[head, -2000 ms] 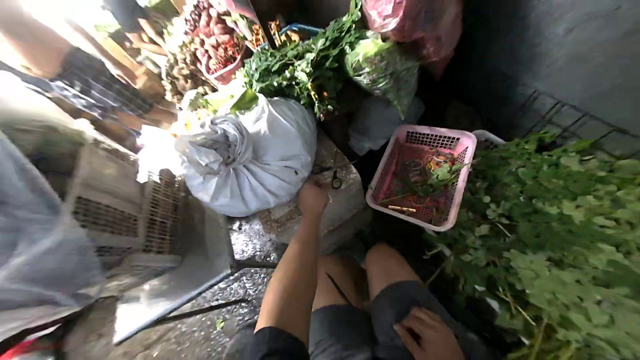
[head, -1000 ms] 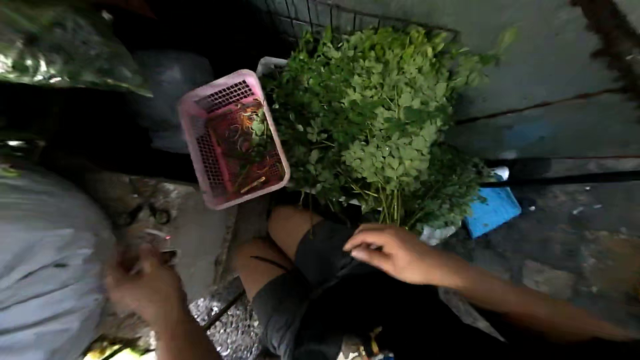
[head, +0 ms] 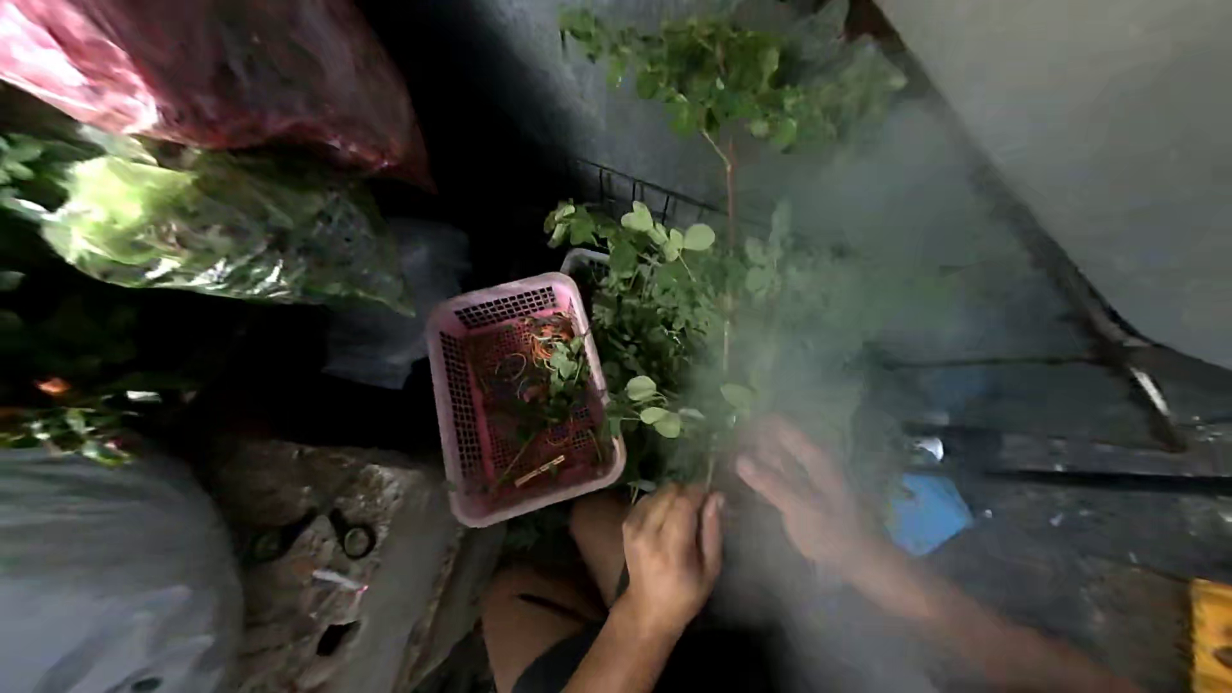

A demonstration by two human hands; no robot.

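Note:
My left hand [head: 671, 549] is closed around the lower end of a leafy green stem [head: 730, 207] that stands upright in front of me. Just right of it, my right hand [head: 804, 491] has its fingers apart beside the stems, blurred by a whitish haze; whether it touches a stem is unclear. Behind both hands is a heap of leafy greens [head: 654, 308]. To their left sits a pink plastic basket [head: 445, 385] holding rubber bands [head: 549, 337], leaf scraps and a small yellowish stick [head: 540, 471].
Scissors [head: 354, 537] lie on a worn slab [head: 385, 587] at lower left, beside a large pale sack [head: 106, 577]. Bagged greens [head: 221, 226] and a red plastic bag [head: 212, 77] are upper left. A blue object [head: 926, 513] lies on the floor at right. A wall rises behind.
My left hand has moved from beside the sack to the greens and closed on a stem. My right hand has left my lap for the greens. The view has swung about.

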